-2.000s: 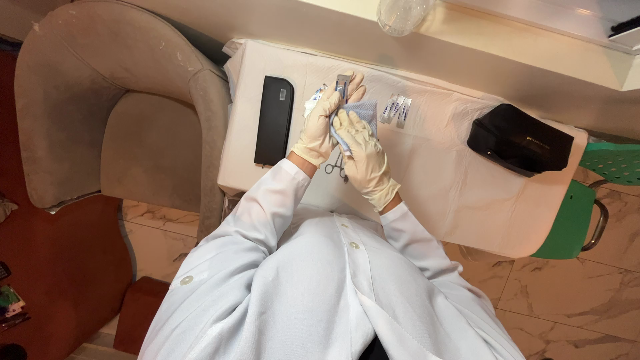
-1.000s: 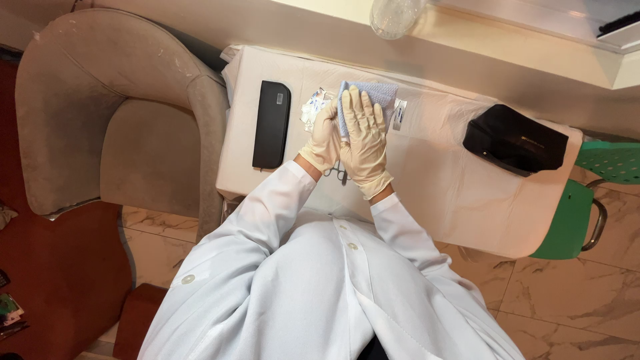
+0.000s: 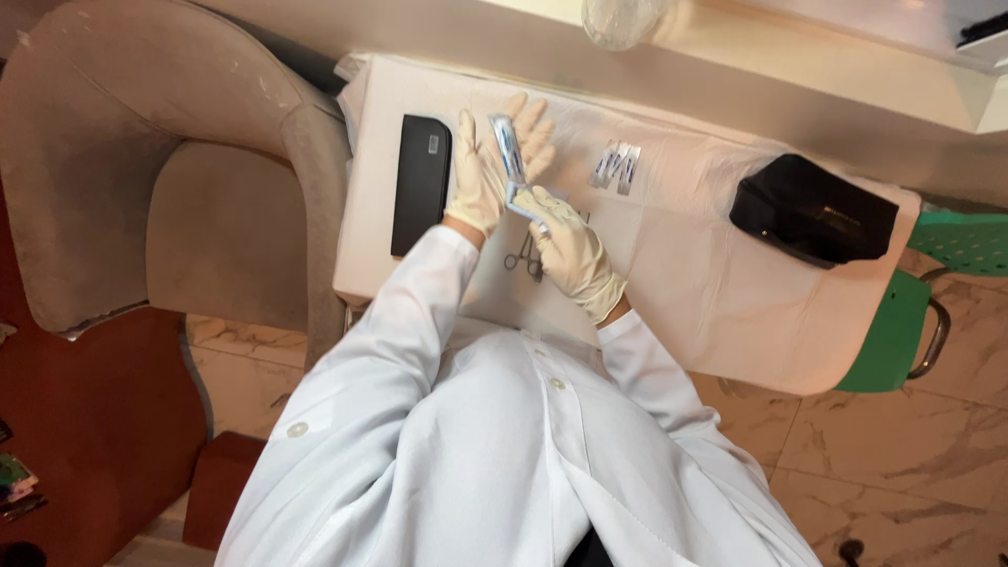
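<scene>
My left hand (image 3: 492, 169), in a pale latex glove, lies palm up with its fingers spread. Across its palm rests a slim clear packet with blue marks (image 3: 506, 150). My right hand (image 3: 571, 244), gloved too, is closed on a folded light blue cloth (image 3: 526, 206) whose edge meets the packet's lower end. Beneath and beside the right hand, metal scissor-handled instruments (image 3: 521, 258) lie on the white-covered table (image 3: 693, 315), partly hidden. Several small sealed packets (image 3: 617, 167) with blue marks lie to the right of my hands.
A flat black case (image 3: 421, 185) lies left of my hands, and a black zip pouch (image 3: 815, 211) at the table's right. A grey upholstered armchair (image 3: 228, 228) stands at the left, a green chair (image 3: 886, 339) at the right. A clear glass vessel (image 3: 618, 22) sits on the ledge above.
The blue cloth, spread over my left hand a second ago, is now folded in my right hand, lower down. My left palm and the packet on it have come into view.
</scene>
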